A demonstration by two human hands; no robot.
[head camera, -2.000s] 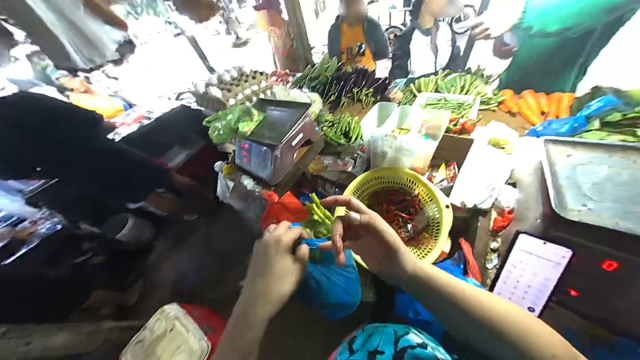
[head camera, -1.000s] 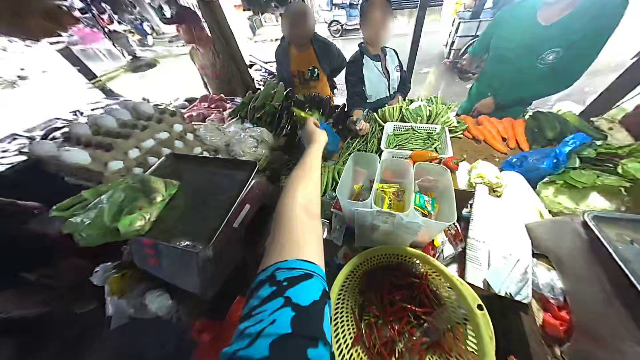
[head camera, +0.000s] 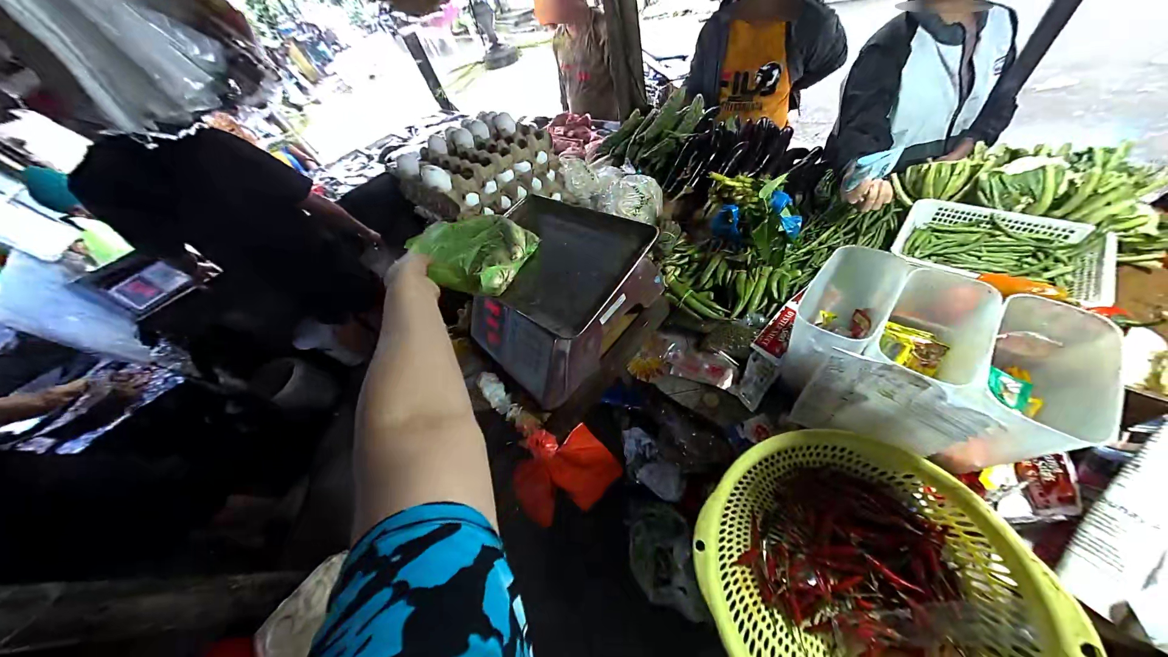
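Observation:
My left hand (head camera: 408,266) reaches forward to the left edge of a green plastic bag of leafy vegetables (head camera: 479,254). The bag lies at the corner of a digital scale with a metal tray (head camera: 579,265) and partly hides my fingers, so their grip cannot be made out. Just beyond my hand is the hand of a person in black (head camera: 360,235), with something pale and blurred between. My right hand is out of view. A blue-tied bundle of greens (head camera: 753,214) rests on green chili peppers (head camera: 744,278). Nearer stands a yellow plastic basket (head camera: 716,538) of red chili peppers (head camera: 867,557).
Egg trays (head camera: 493,164) stand behind the scale, eggplants (head camera: 730,155) further right. Clear plastic bins (head camera: 958,388) with packets and a white basket (head camera: 1100,265) of green beans are on the right. A person holding blue paper (head camera: 876,164) stands across the stall. An orange-red plastic bag (head camera: 570,470) hangs below the scale.
My left arm has swung left, from over the produce to beside the scale. The blue-tied greens now lie on the produce. The view has turned left.

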